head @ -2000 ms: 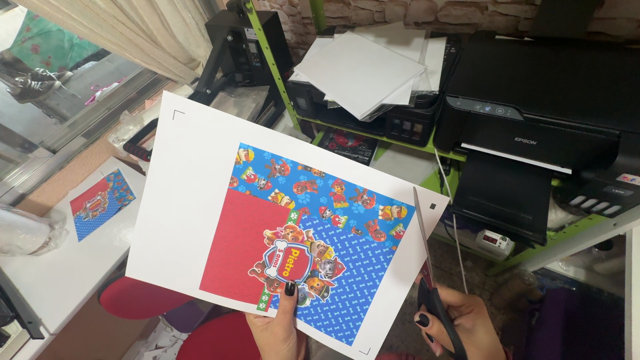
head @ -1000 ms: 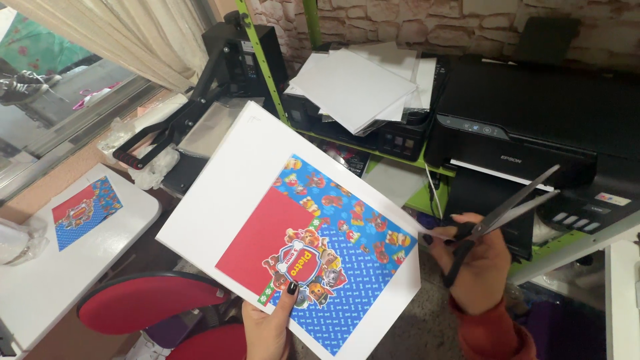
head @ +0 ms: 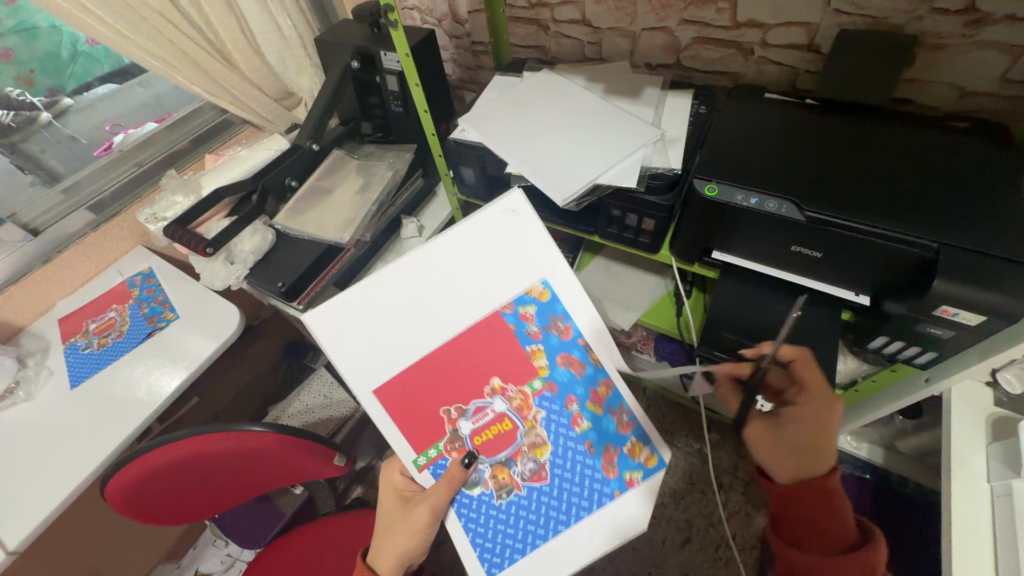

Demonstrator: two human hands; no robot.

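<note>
My left hand grips the lower edge of a white paper sheet printed with a red and blue cartoon-dog design, its thumb on top. On the right, my right hand holds dark-handled scissors with the blades pointing up. Its fingertips also pinch a thin white paper strip beside the sheet's right edge. Whether the strip is still joined to the sheet cannot be told. A similar printed piece lies on the white table at the left.
A black Epson printer stands at the right on a green metal shelf. White papers cover another printer beside it. A black heat press is at back left. A red chair stands below the white table.
The sheet has turned further in my left hand. My right hand has moved from the sheet's corner, where the scissors were earlier, out to its right, and a paper strip now shows in its fingers.
</note>
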